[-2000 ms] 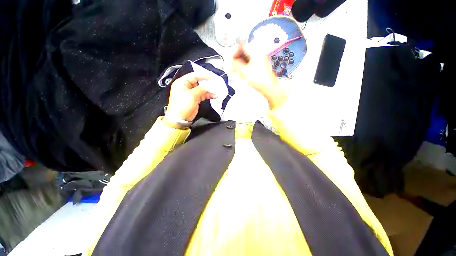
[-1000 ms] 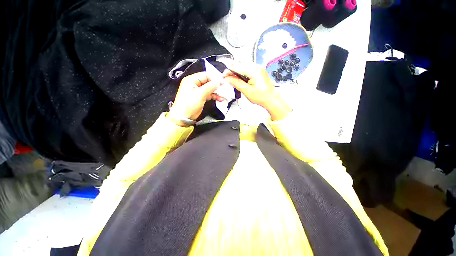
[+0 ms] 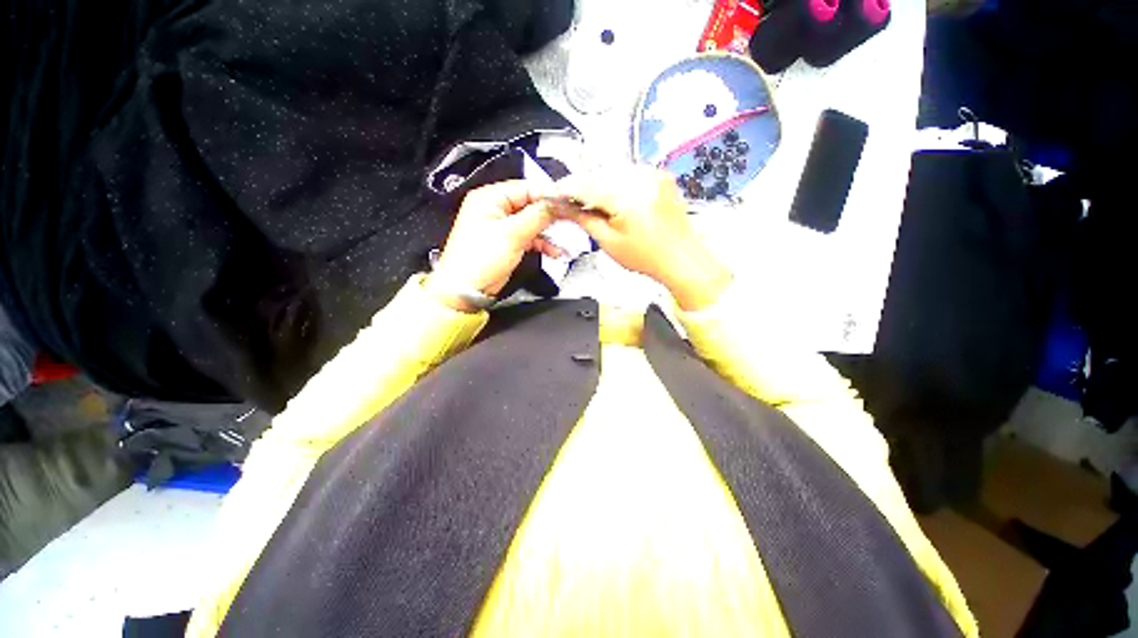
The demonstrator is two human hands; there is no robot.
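A black garment [image 3: 287,150] with light specks is heaped at the left and reaches my hands. My left hand [image 3: 491,239] is closed on its white waistband facing [image 3: 568,234]. My right hand [image 3: 643,227] touches my left fingertips over the facing. A small dark narrow tool, perhaps thread snips [image 3: 587,209], shows between the fingers of my right hand. Any needle or thread is too small to see. The round bluish button dish [image 3: 766,125] stands just beyond my right hand, with dark buttons [image 3: 714,167] in its near part and pale pieces in the far part.
A black mobile phone [image 3: 829,171] lies right of the dish on the white tabletop [image 3: 817,280]. A white thread cone [image 3: 603,75], a red packet [image 3: 729,25] and dark cones with pink tops [image 3: 824,35] stand at the back. More black garments [image 3: 973,274] hang at the right.
My right hand has come from beside the dish to my left hand, and since then its fingers have turned and closed over the facing. The view has shifted slightly.
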